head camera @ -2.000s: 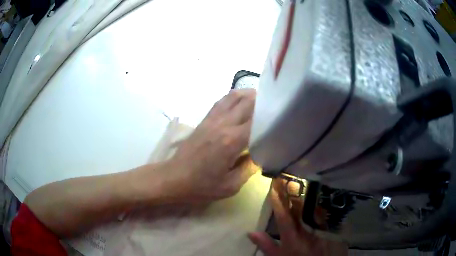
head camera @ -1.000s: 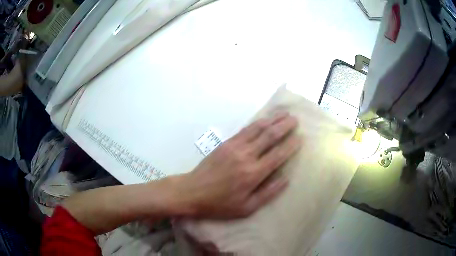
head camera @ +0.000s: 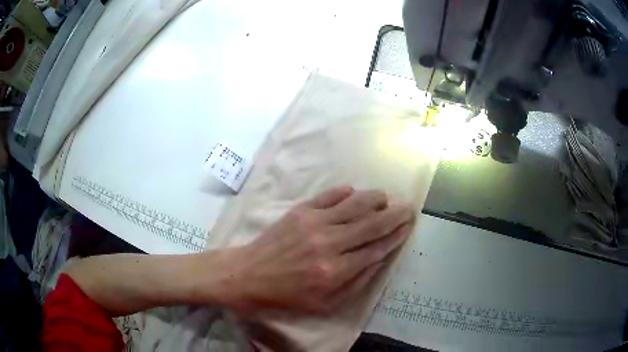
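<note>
A cream cloth panel lies on the white table, its upper right part under the bright glow at the needle of the sewing machine. My left hand lies palm down on the lower part of the cloth, fingers slightly spread toward its right edge. It presses on the cloth without a visible pinch. A small white printed label sticks out at the cloth's left edge. The presser foot is washed out by the light. My right hand is not in view.
The white table has ruler marks along its front edge. A bundle of cream strips lies on the bed at the right. Crumpled cloth hangs below the table edge. A long fabric roll or fold lies at the upper left.
Two seconds ago both hands were by the needle; my right hand has left the view. Since one second ago my left hand has moved down the cloth toward its right edge, and the view has shifted.
</note>
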